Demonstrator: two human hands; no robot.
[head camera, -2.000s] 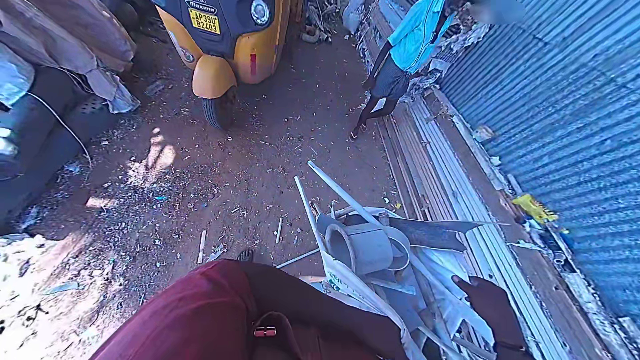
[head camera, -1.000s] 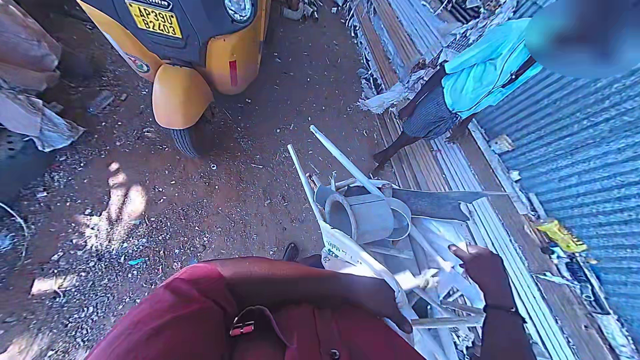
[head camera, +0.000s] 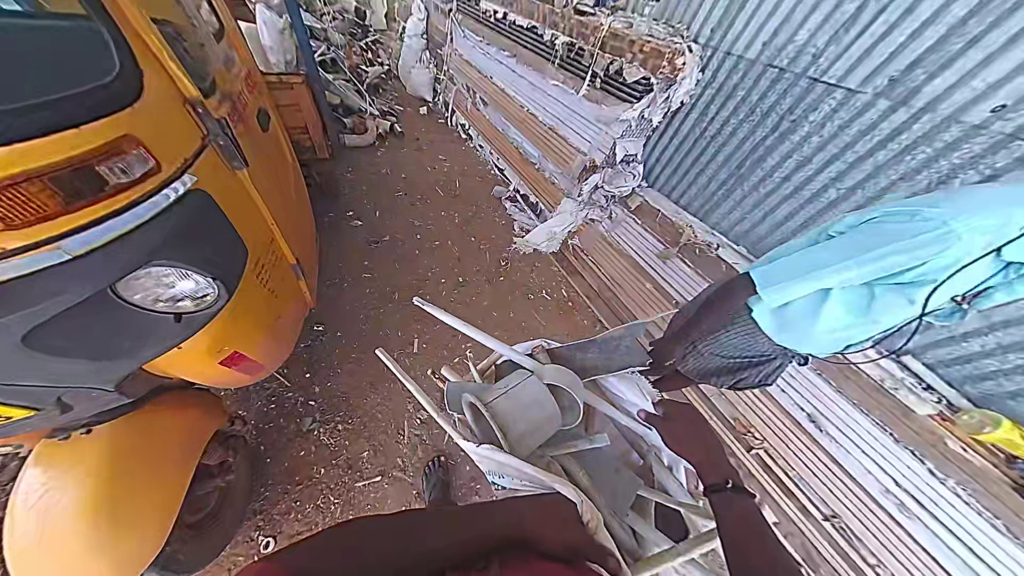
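A white woven sack (head camera: 512, 472) full of plastic pipe scrap stands open-mouthed at the lower middle. A wide grey pipe piece (head camera: 524, 412) lies on top, and two long thin pipes (head camera: 472, 332) stick out to the upper left. My right hand (head camera: 680, 436) grips the sack's edge on the right side. At the near rim is my left hand (head camera: 572, 520), its forearm crossing the bottom of the view; its fingers are hidden, so its grip cannot be told. A flat grey piece (head camera: 600, 352) juts out at the far side.
A yellow auto-rickshaw (head camera: 264, 264) stands at left. At right, a person in a light blue shirt (head camera: 864, 272) bends close beside the sack. Long pipes (head camera: 864, 472) lie stacked along a corrugated metal wall (head camera: 760, 120). Scrap is heaped (head camera: 360, 72) at the far end.
The person in the light blue shirt has come from farther off to right beside the sack. The view has shifted strongly, and the auto-rickshaw now looks much nearer. My hands remain at the sack.
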